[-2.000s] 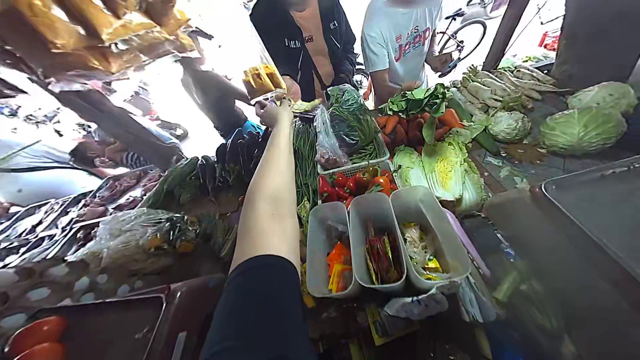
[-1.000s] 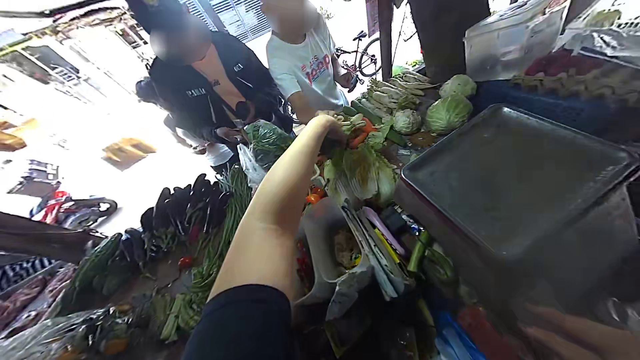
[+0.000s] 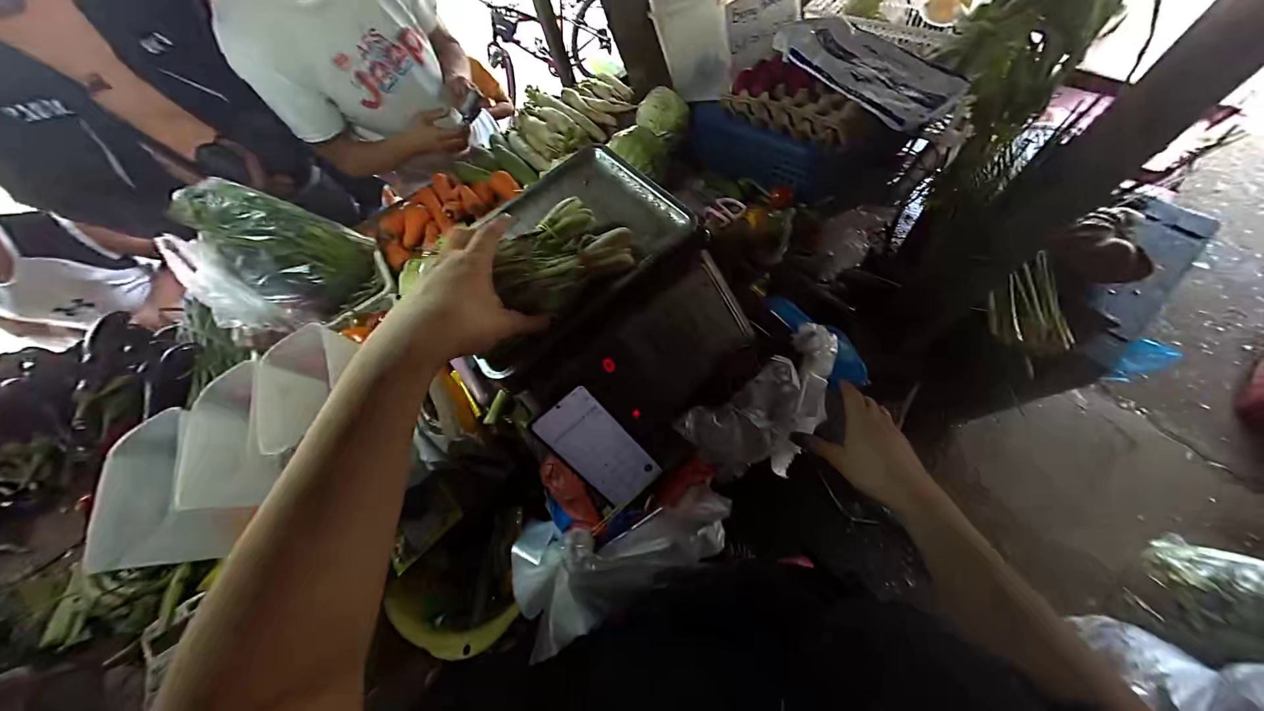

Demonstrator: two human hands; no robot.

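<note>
My left hand point(image 3: 464, 301) is at a bunch of leafy greens with pale stems point(image 3: 568, 252), its fingers spread around the near end. The bunch lies on the metal tray point(image 3: 632, 197) of a weighing scale point(image 3: 662, 346); whether the hand grips it is unclear. To the right, my right hand point(image 3: 859, 444) touches or is right beside crumpled clear plastic bags point(image 3: 760, 410) and a blue bag point(image 3: 844, 360); its fingertips are partly hidden. A phone point(image 3: 597, 444) with a lit screen lies between my hands, below the scale, on more plastic bags point(image 3: 622, 563).
White plastic bins point(image 3: 222, 434) stand at left, near bagged greens point(image 3: 286, 247). Carrots point(image 3: 444, 207), white radishes point(image 3: 553, 123) and cabbages point(image 3: 662, 114) lie beyond the scale. A blue crate point(image 3: 750, 153) is behind it. Two people stand across the stall. A wooden post rises at right.
My left hand has come back from the far vegetables to the scale tray, where a bunch of greens now lies. The view has swung right. My right hand is now at the plastic bags.
</note>
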